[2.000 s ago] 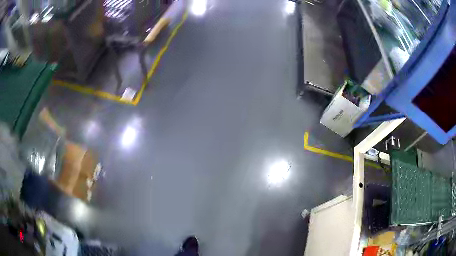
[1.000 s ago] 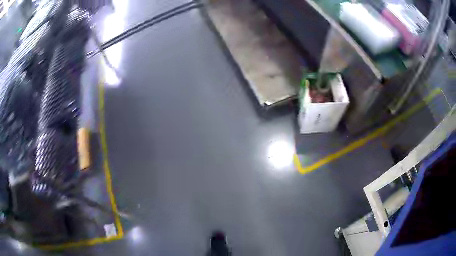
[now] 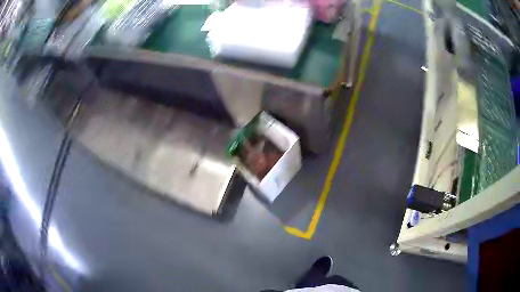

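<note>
Neither of my hands is in view. Nearest in front of me, an open white box (image 3: 283, 174) with a green edge and reddish-brown contents stands on the floor against the end of a bench. A thick white stack (image 3: 262, 34), perhaps trays, lies on the green bench top (image 3: 325, 57) above it. The stack is blurred, so its pockets cannot be made out. A pink item (image 3: 328, 8) is beside it at the top edge.
A long pale low platform (image 3: 154, 154) runs along the bench. Yellow tape (image 3: 339, 142) marks the grey floor. A cream machine frame (image 3: 430, 114) with a dark motor-like block (image 3: 425, 198) and a green conveyor (image 3: 496, 114) stands right. My dark shoe (image 3: 319, 271) shows at the bottom.
The view has swung right and come closer to the bench. The white box, white stack and platform now show larger and further left. The machine frame shows more fully at the right.
</note>
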